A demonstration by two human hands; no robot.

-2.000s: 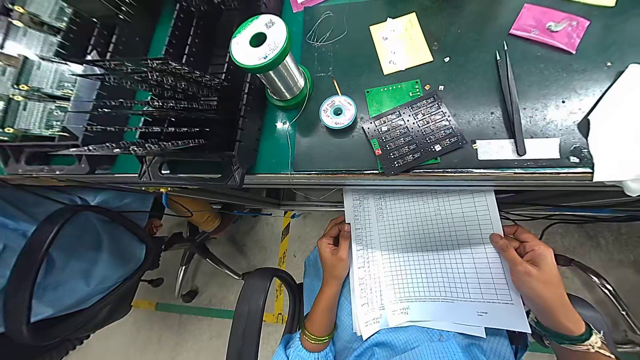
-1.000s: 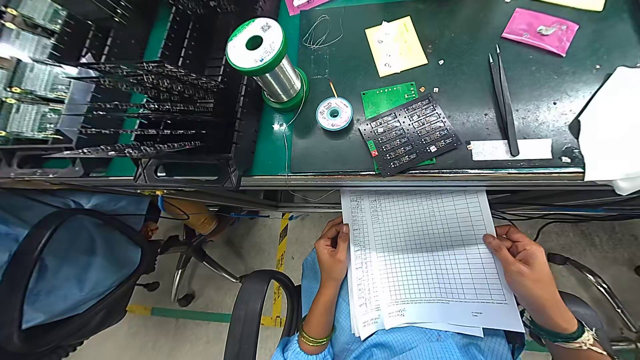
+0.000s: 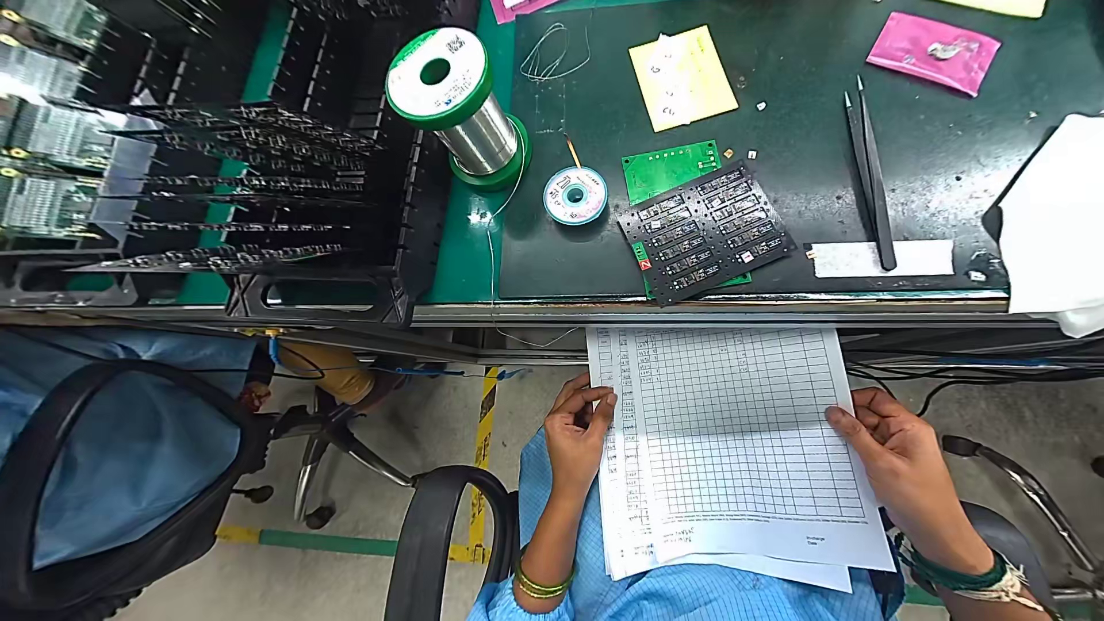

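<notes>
Several printed grid sheets of paper (image 3: 750, 466), some bearing handwriting, lie over my lap, their far edge at the bench's front edge. My left hand (image 3: 582, 431) pinches their left edge between thumb and fingers. The right edge is gripped by my right hand (image 3: 893, 466), thumb on top. Beyond the sheets, a black panel of small circuit boards (image 3: 705, 231) rests partly over a green circuit board (image 3: 668, 171) on the dark bench mat. Black tweezers (image 3: 871, 177) lie across a white strip (image 3: 923, 259) to the right.
A large solder wire spool (image 3: 479, 129) and a small reel (image 3: 575, 196) stand left of the boards. Black racks (image 3: 336, 297) hold upright circuit boards. A yellow note (image 3: 683, 78), a pink packet (image 3: 933, 52) and white cloth or paper (image 3: 1056, 216) occupy the bench. Another person sits at left.
</notes>
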